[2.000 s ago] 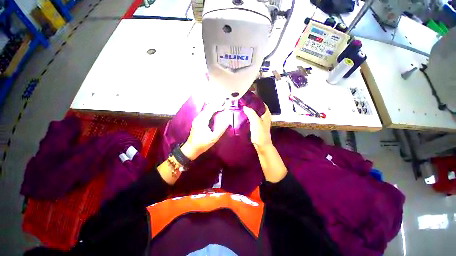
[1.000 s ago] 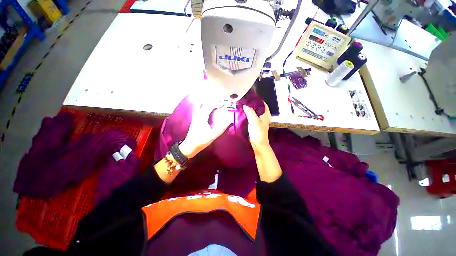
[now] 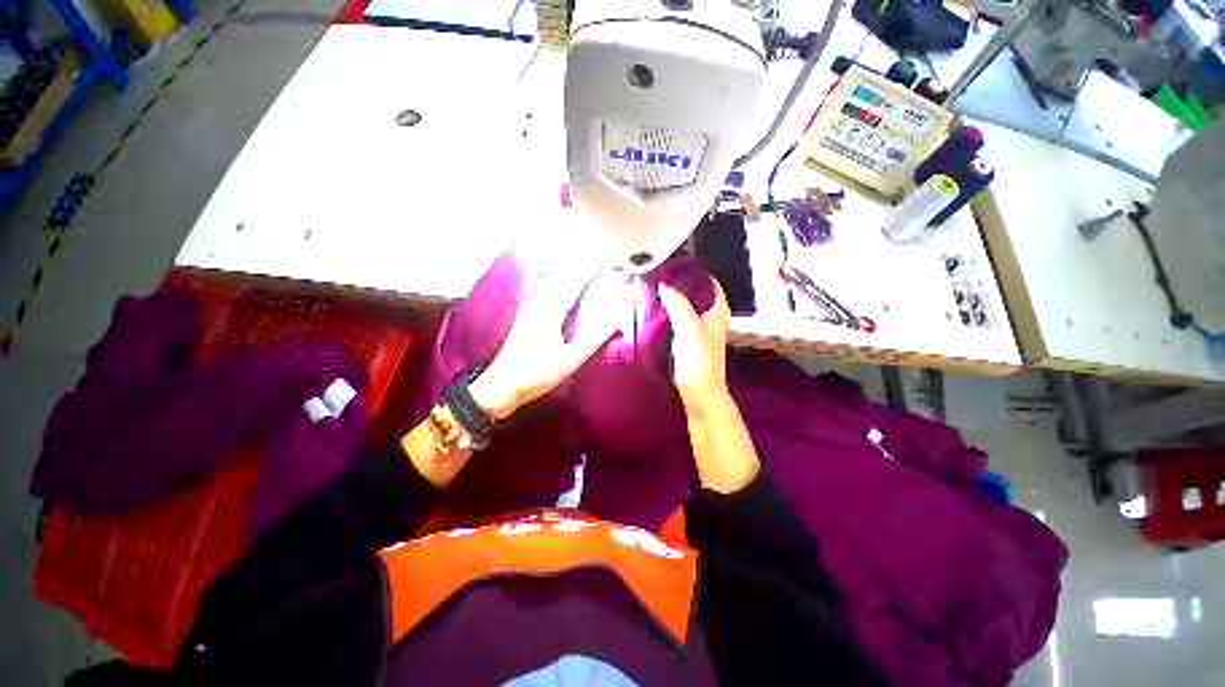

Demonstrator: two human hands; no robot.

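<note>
A maroon garment lies from my lap up under the white JUKI sewing machine head, magenta under the lamp glare. My left hand lies on the cloth left of the needle area and presses it, its fingertips washed out by glare. My right hand grips the bunched cloth right of the needle, thumb toward the seam. The presser foot and needle are mostly lost in the glare between my hands. A small white label shows on the cloth near my lap.
Maroon garments with white labels lie on a red crate at left. A large maroon pile hangs at right. On the table are a black flat rectangle, a thin tool, thread cones and a control panel.
The view has shifted slightly, so the machine head appears further right. My hands stay on the cloth beside the needle, with little visible movement of hands or cloth.
</note>
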